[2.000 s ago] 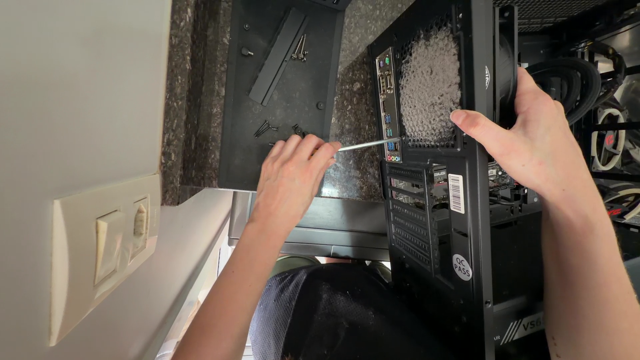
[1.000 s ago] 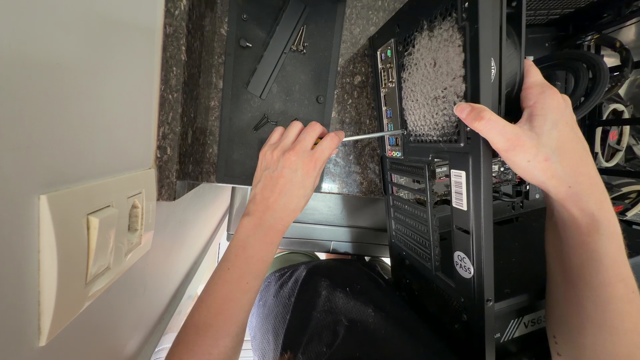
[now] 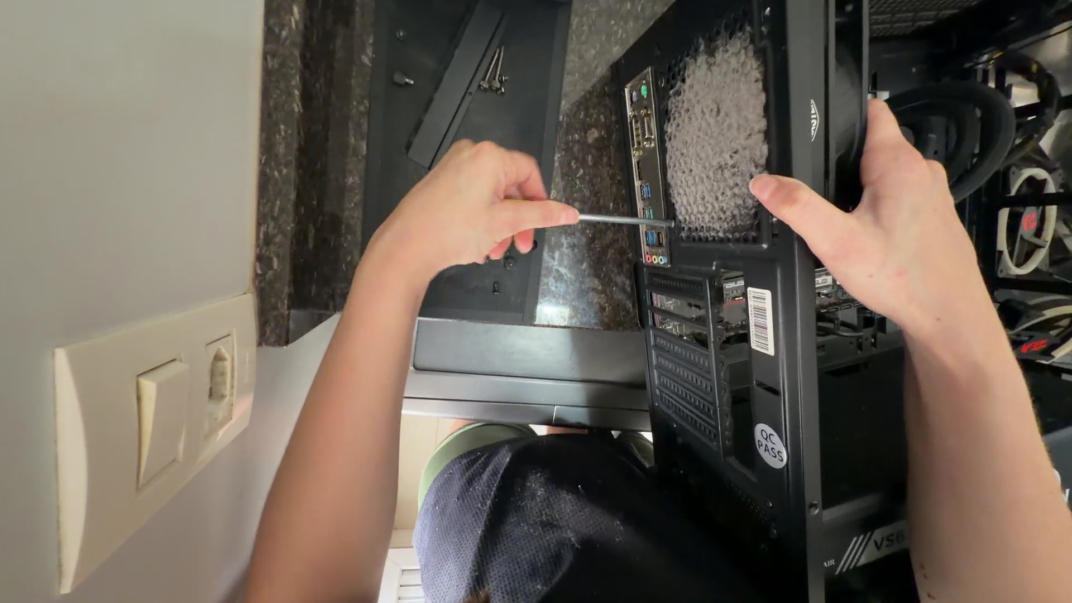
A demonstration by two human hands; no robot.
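My left hand (image 3: 477, 201) pinches a thin metal screwdriver (image 3: 624, 220), its handle hidden in my fingers. The shaft points right, and its tip meets the rear panel of a black computer case (image 3: 787, 335) between the motherboard's port plate (image 3: 649, 167) and the perforated fan vent (image 3: 716, 138). My right hand (image 3: 888, 226) grips the case's rear edge by the vent, thumb on the outer face and fingers inside, partly hidden. Below the vent are the expansion slot covers (image 3: 682, 368).
A black panel (image 3: 519, 285) lies on the speckled stone countertop (image 3: 586, 167), bearing a long black strip (image 3: 459, 84) and several loose screws (image 3: 494, 71). A wall plate with a switch (image 3: 159, 419) is at left. Cables (image 3: 963, 126) and fans (image 3: 1028, 219) show inside the case.
My left hand has shifted its hold on the screwdriver, its fingers now pinched differently with the back of the hand raised. The tip stays at the rear panel, and my right hand keeps its grip.
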